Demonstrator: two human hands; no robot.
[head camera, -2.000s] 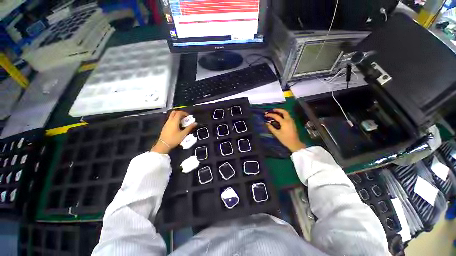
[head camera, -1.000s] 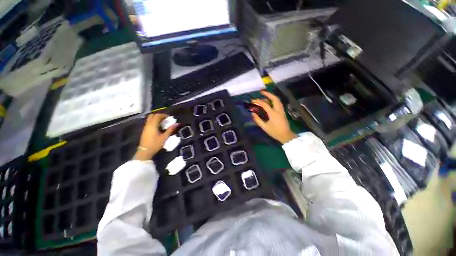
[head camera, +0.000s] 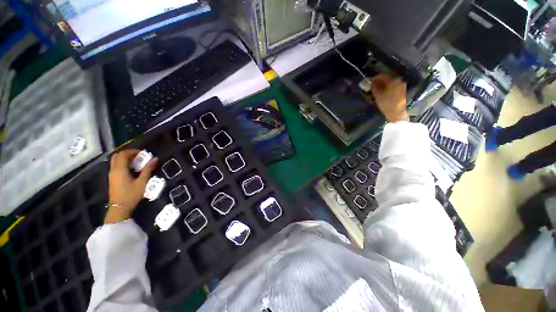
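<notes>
My left hand (head camera: 127, 183) is at the left column of the black foam tray (head camera: 198, 245), its thumb and fingers around a white holder (head camera: 142, 160). Two more white holders lie below it, the nearer one (head camera: 166, 216) lowest. Smartwatch units with dark faces and pale rims, such as one (head camera: 212, 175), sit in the tray's other pockets. My right hand (head camera: 390, 96) reaches into the open dark test box (head camera: 332, 125). Its fingertips are beside the small white end (head camera: 366, 85) of a thin cable; the fingers are blurred and whether they grip it cannot be told.
The box's dark raised lid (head camera: 402, 24) stands behind it. A keyboard (head camera: 183, 82) and monitor (head camera: 128, 21) are behind the tray. A picture mouse pad (head camera: 265, 131) lies between tray and box. A small-pocket tray (head camera: 359, 177) and bagged bundles (head camera: 448, 131) are at right. A person's legs show far right.
My right hand has left the mouse and moved right into the test box. My left hand stays at the same white holder. The view has turned right.
</notes>
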